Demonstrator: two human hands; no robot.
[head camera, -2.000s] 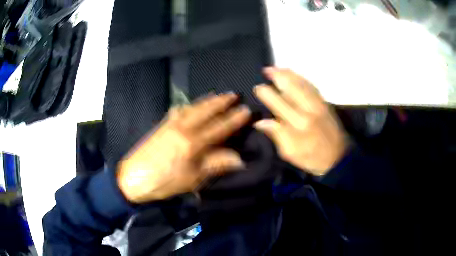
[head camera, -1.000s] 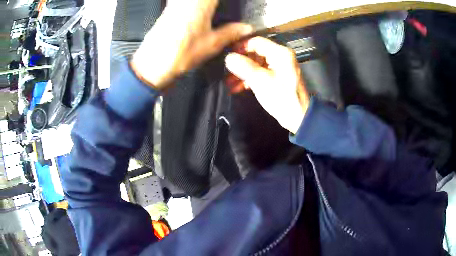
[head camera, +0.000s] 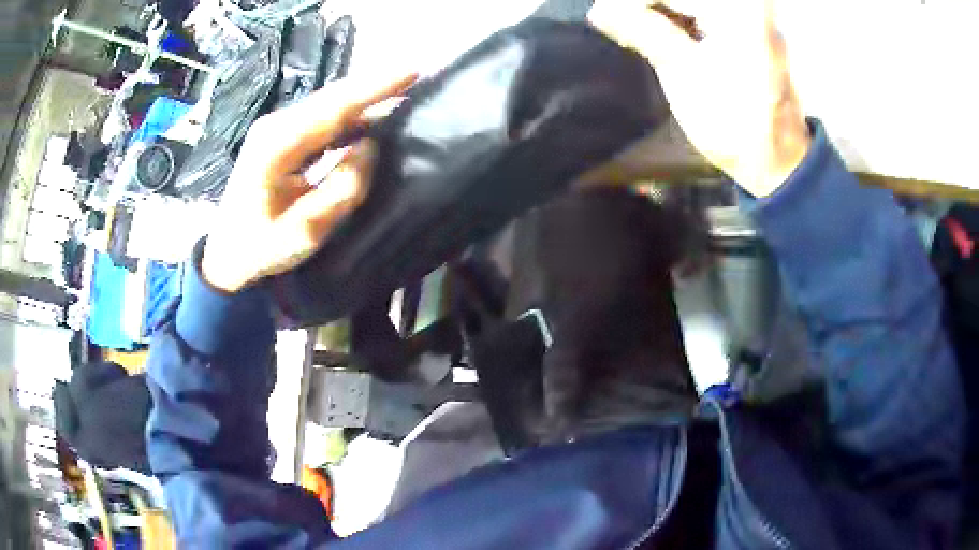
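A black piece with a smooth, shiny face (head camera: 462, 118), which looks like the back panel folded or turned over, is held up in front of me at a slant. My left hand (head camera: 295, 177) grips its lower left end, with the thumb and fingers around the edge. My right hand (head camera: 714, 81) holds its upper right end; the fingertips are blurred and partly against the white table. Dark cloth (head camera: 601, 312) and black straps (head camera: 499, 355) hang below the piece over my lap. The ribbed mesh face cannot be made out.
The white table (head camera: 880, 97) lies at the upper right, its brown front edge (head camera: 923, 189) running beside my right sleeve. Black bag pieces (head camera: 242, 102) are stacked at the upper left. A grey metal box (head camera: 344, 397) and a dark rounded item (head camera: 107, 414) are at the lower left.
The black panel has been lifted and turned to show a smooth face. My left hand has moved left and down, my right hand right and up. The view has shifted too.
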